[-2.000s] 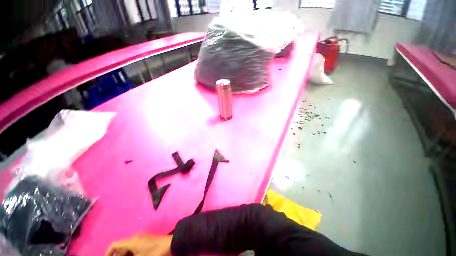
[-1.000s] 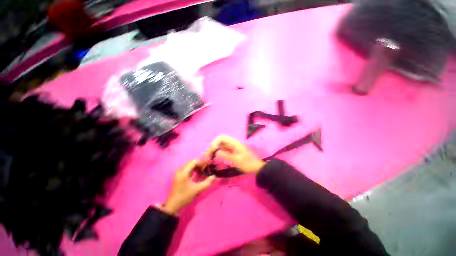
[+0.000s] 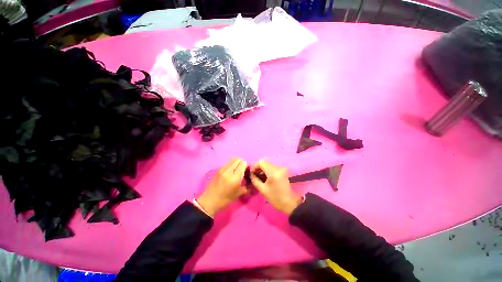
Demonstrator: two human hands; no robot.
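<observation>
My left hand (image 3: 224, 187) and my right hand (image 3: 274, 186) meet at the middle of the table, fingertips close together around a small dark piece, likely a buckle (image 3: 247, 176). A dark webbing strap (image 3: 309, 176) runs out to the right from under my right hand and ends in a triangular fabric tab lying on the table. My right fingers grip the strap's near end, largely hidden. Another dark strap (image 3: 325, 132) lies bent behind it. The bag of buckles (image 3: 212, 82) stands open behind my hands, with several loose black pieces (image 3: 211, 132) at its mouth.
A large heap of black and dark-green straps (image 3: 82, 132) covers the left. Crumpled white plastic (image 3: 269, 36) lies behind the bag. A metal flask (image 3: 457, 108) and a large sack of dark goods (image 3: 473, 60) are at the right. The pink table (image 3: 385, 220) has a curved near edge.
The view has swung left and down, bringing both hands and the heap into sight. My hands have come closer together, and the strap's tabbed end lies closer to my right hand.
</observation>
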